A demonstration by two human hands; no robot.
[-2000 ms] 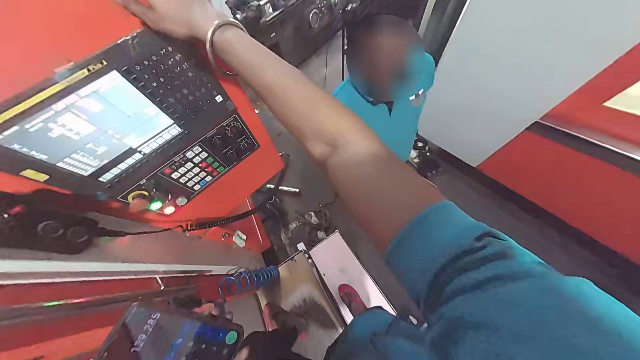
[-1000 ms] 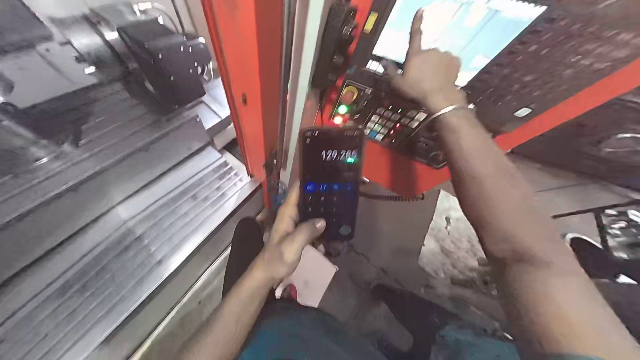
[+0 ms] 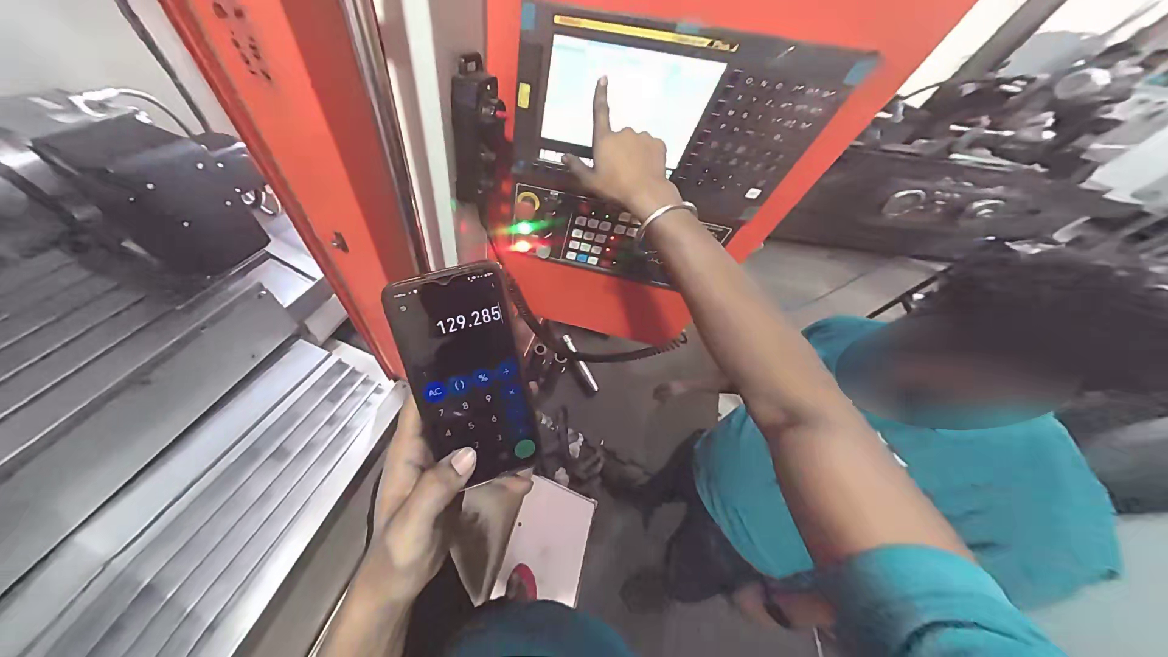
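A smartphone (image 3: 465, 365) showing a calculator lies in my left hand (image 3: 420, 502), thumb over the lower part of its screen. My right hand (image 3: 625, 160) is raised in front of the CNC control panel's display (image 3: 675, 91), its index finger extended toward the bright screen; whether the fingertip touches it I cannot tell. A metal bangle (image 3: 664, 219) circles my right wrist. Below the display are a keypad (image 3: 593, 239) and glowing green and red buttons (image 3: 522, 235); letter keys (image 3: 766, 119) stand to its right.
A black handheld pendant (image 3: 476, 137) hangs left of the panel, its coiled cable (image 3: 630, 354) looping underneath. At left are the machine's slotted metal table (image 3: 228, 474) and a black fixture (image 3: 155, 182). A person in a teal shirt (image 3: 985, 493) is close on the right. Other machinery (image 3: 922, 192) stands behind.
The view has swung and shifted strongly. My right hand, at the panel's far edge two seconds ago, is now over the display, pointing. The phone is now held up in full view.
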